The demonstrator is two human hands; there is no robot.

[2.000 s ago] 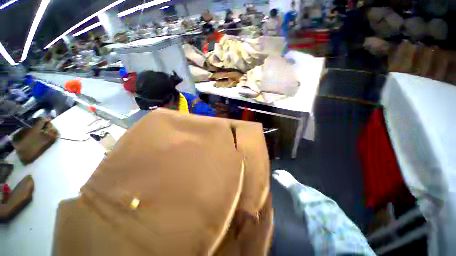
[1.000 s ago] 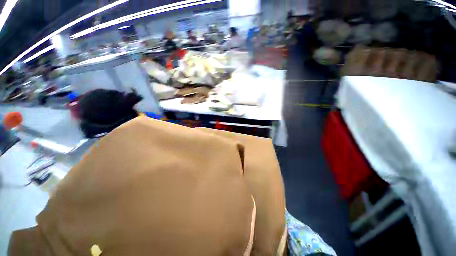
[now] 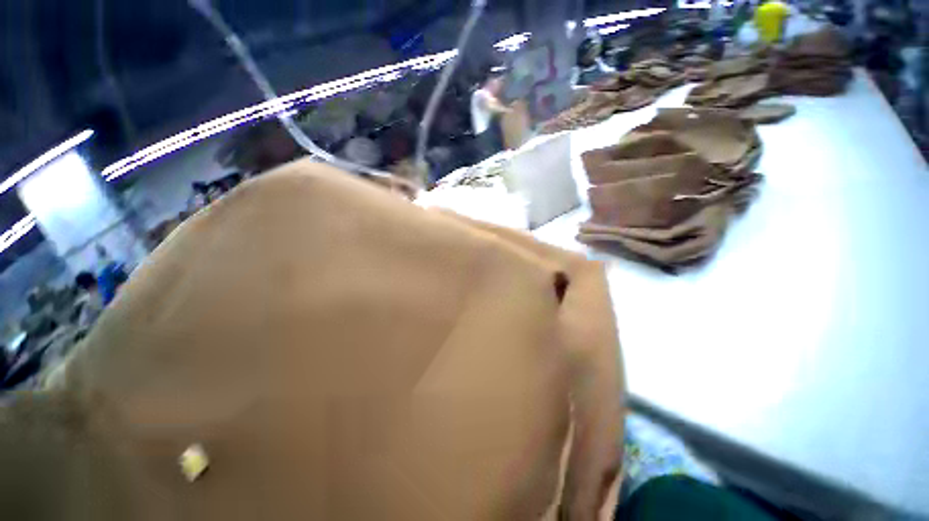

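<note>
A stack of brown bag bodies [image 3: 336, 336] fills the lower left and middle, close to the camera. Pale edge lines show on its right side, with a small dark slit near the upper right. A small cream-yellow marker sticker [image 3: 194, 462] is on the front face. A patterned light-blue sleeve and a dark green shape show at the bottom, right of the stack. Neither of my hands is visible; the stack and the picture's edge hide what holds it.
A long white table [image 3: 815, 305] runs along the right, its near edge close to the sleeve. A pile of brown bag bodies [image 3: 662, 183] lies on it, with more brown piles farther back. A person [image 3: 484, 110] stands beyond the table.
The view has swung to the right, from the aisle and the table of cream pieces to a long white table with brown piles. The stack now fills more of the picture.
</note>
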